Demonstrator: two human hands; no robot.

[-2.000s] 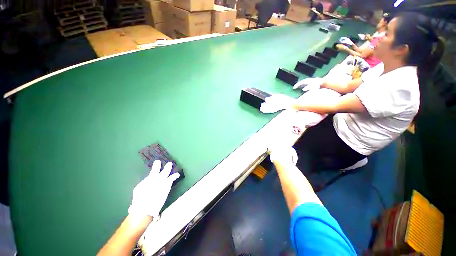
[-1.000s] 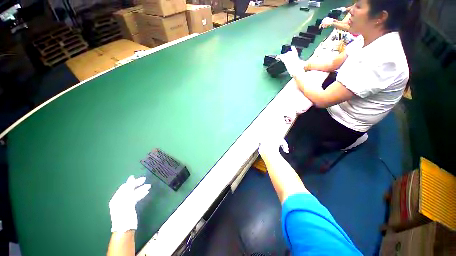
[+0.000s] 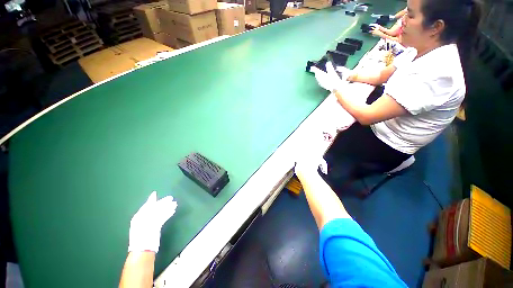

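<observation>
A black slotted housing (image 3: 204, 172) lies alone on the green conveyor belt (image 3: 112, 146), its slotted face up. My left hand (image 3: 150, 221), in a white glove, is over the belt to the lower left of the housing, apart from it and empty, with the fingers spread a little. My right hand (image 3: 310, 161), also in a white glove, rests on the pale side rail (image 3: 275, 174) of the belt; its fingers are hard to make out against the pale rail.
A seated co-worker (image 3: 422, 95) in a white shirt handles black housings (image 3: 337, 58) farther up the belt. Another person's gloved hands show beyond. Cartons (image 3: 188, 25) and pallets (image 3: 70, 42) stand behind the belt. A yellow ribbed sheet (image 3: 490, 225) leans by cartons at lower right.
My left hand has let go of the housing and drawn back from it. The housing sits farther up and right in the picture. The co-worker's hands have moved to a housing farther up the belt.
</observation>
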